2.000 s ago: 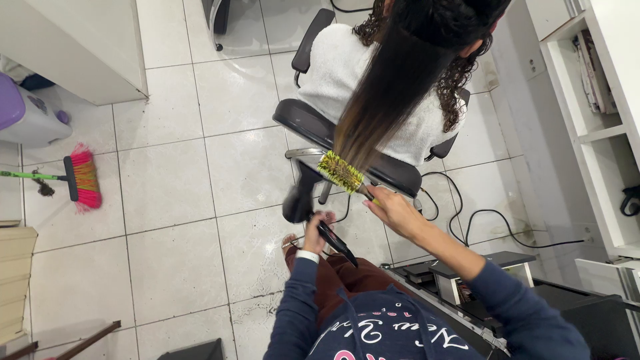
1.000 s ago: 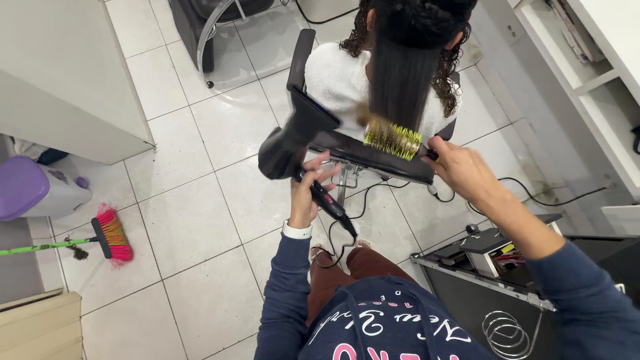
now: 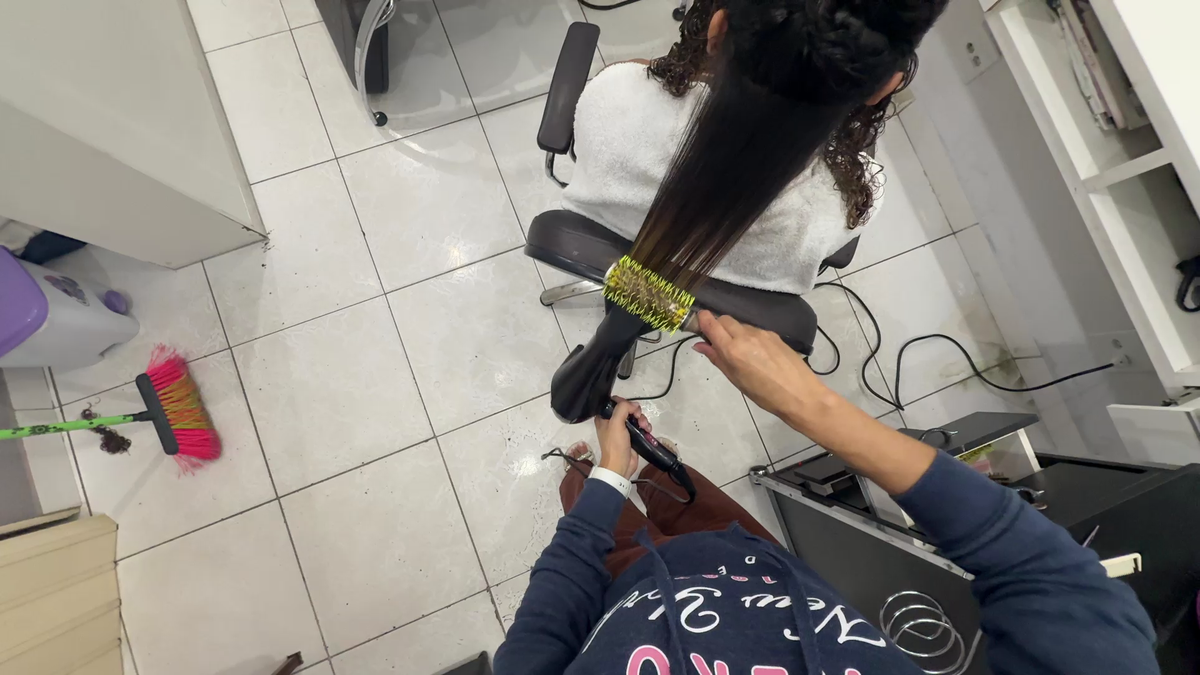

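Note:
My right hand (image 3: 755,364) grips the handle of a round hairbrush (image 3: 649,294) with yellow-green bristles. The brush lies at the lower ends of a long, straight section of dark hair (image 3: 736,178). That hair belongs to a seated person with a white towel (image 3: 614,141) over the shoulders; curly strands hang at both sides. In my left hand (image 3: 619,439) is the handle of a black hair dryer (image 3: 589,373), whose nozzle points up at the underside of the brush. The nozzle tip is partly hidden behind the brush.
The person sits in a dark salon chair (image 3: 574,246). A black cord (image 3: 975,367) crosses the tiled floor at right. Beside my right arm stands a black trolley (image 3: 844,553); white shelves (image 3: 1130,173) are farther right. A broom (image 3: 178,412) and a purple-lidded bin (image 3: 66,319) are at left.
Since one second ago, the brush has moved away from the chair back toward me, with the hair stretched along it. The dryer has swung from beside the hair to below the brush.

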